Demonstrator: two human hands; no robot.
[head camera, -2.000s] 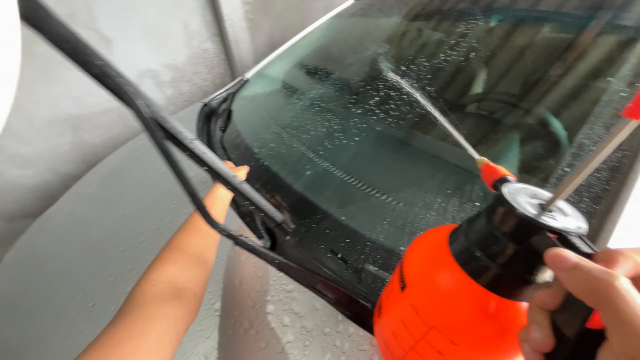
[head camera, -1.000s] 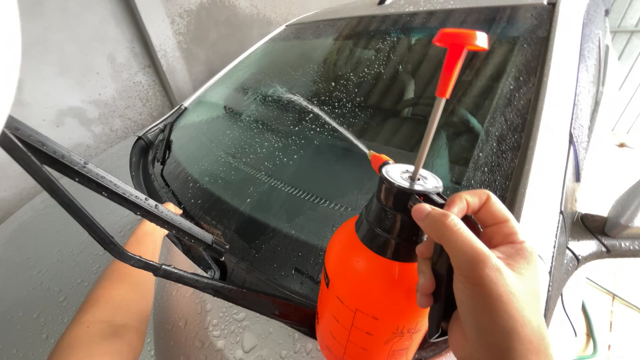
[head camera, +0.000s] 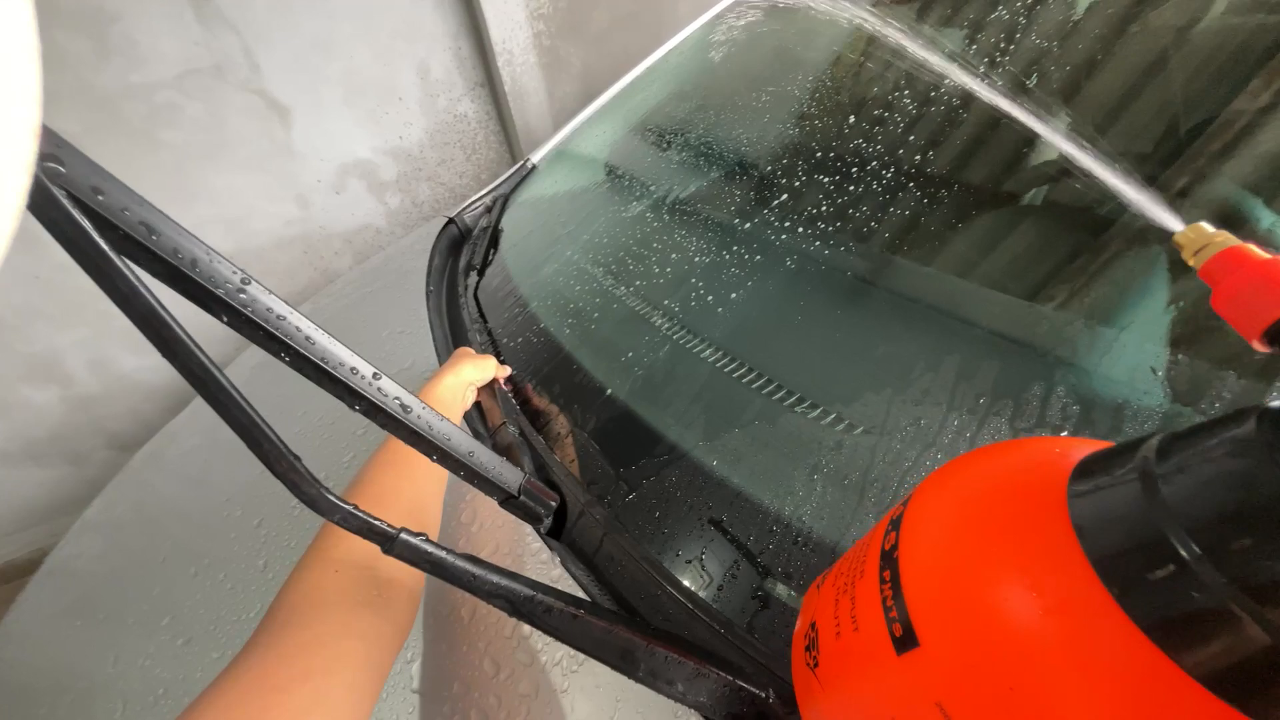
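Observation:
My left hand (head camera: 470, 382) rests at the base of the windshield, by the black cowl trim (head camera: 530, 445), its fingers partly hidden at the edge. An orange pump sprayer (head camera: 980, 590) with a black collar fills the lower right. From its brass-tipped nozzle (head camera: 1205, 245) a jet of water shoots up and left across the car windshield (head camera: 800, 250), where many droplets cling. My right hand is out of view. A raised wiper arm (head camera: 300, 345), wet with drops, passes above my left forearm, and a bent black wiper arm (head camera: 450, 565) crosses over it.
The grey car hood (head camera: 200, 500), beaded with water, lies at the lower left. A grey wall (head camera: 250, 120) with a vertical post (head camera: 495, 75) stands behind it. A white rounded thing (head camera: 15, 110) shows at the upper left edge. The dashboard vent shows through the glass.
My right hand, seen gripping the sprayer's handle before, has left the view. The sprayer appears closer and farther right, and its jet strikes near the top of the visible glass. My left hand stays by the cowl.

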